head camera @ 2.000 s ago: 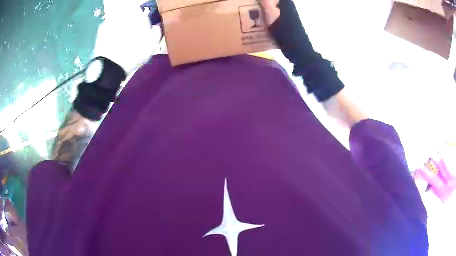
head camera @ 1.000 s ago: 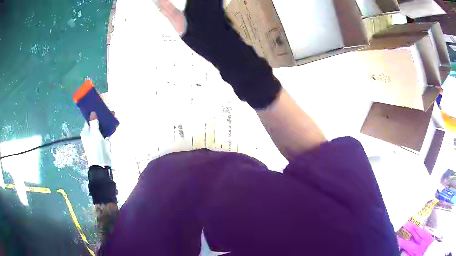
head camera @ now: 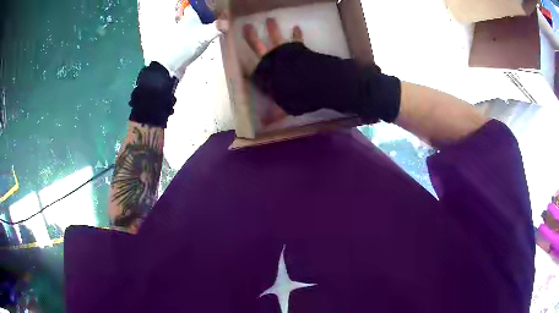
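Note:
An open brown carton [head camera: 239,92] lies against the front of the purple garment, with a flat white layer [head camera: 325,30] inside. My right hand [head camera: 282,67], in a black fingerless cover, lies inside the carton with fingers spread on the white layer. My left hand [head camera: 190,46], in a white glove with a black band at the wrist, is at the carton's upper left. A blue and orange tape dispenser [head camera: 202,11] shows at my left fingers, partly cut off by the top edge.
Another open brown carton [head camera: 504,43] stands at the upper right of the white table [head camera: 423,49]. A pink item [head camera: 548,235] is at the right edge. Green floor [head camera: 67,92] with yellow lines and a black cord is at the left.
An open carton is now in front of the garment. My right hand has moved into it. My left hand with the dispenser has moved up and right, over the table.

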